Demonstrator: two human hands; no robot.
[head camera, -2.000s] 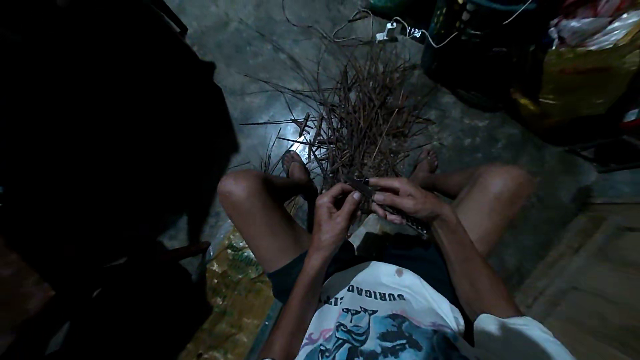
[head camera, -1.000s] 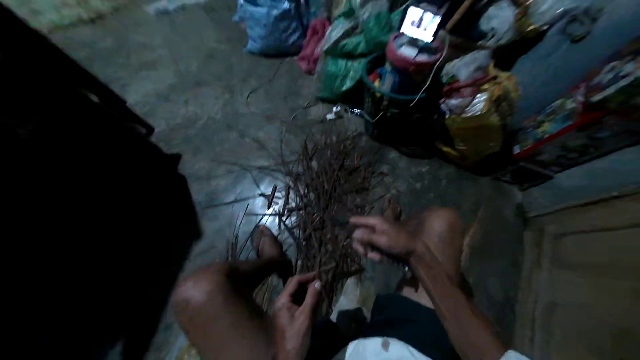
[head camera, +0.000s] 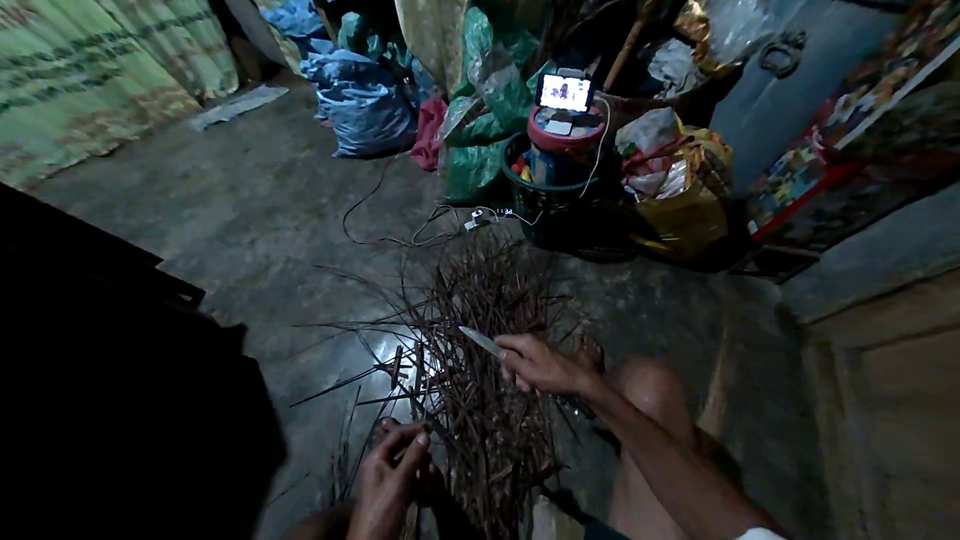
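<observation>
My right hand (head camera: 541, 365) grips a knife (head camera: 480, 340), its pale blade pointing up and left over a heap of thin dark sticks (head camera: 491, 420) on the floor. Lower and to the left, my left hand (head camera: 397, 469) is curled, thumb against the fingers, beside the heap's near left edge. Whether something thin is pinched in it cannot be told. Loose sticks (head camera: 330, 386) spread leftward from the heap. My feet and bent knees are on both sides of the sticks.
Beyond the heap lie a white cable with a plug (head camera: 474, 220) and a dark green basket (head camera: 551, 217) bearing a tub and a lit phone (head camera: 565, 92). Blue (head camera: 367, 112), green (head camera: 480, 142) and yellow sacks (head camera: 686, 217) stand behind. A dark bulky shape (head camera: 112, 375) fills the left.
My hands were close together two seconds ago and are now apart, the right one farther forward with the knife plainly visible. The view has tilted up.
</observation>
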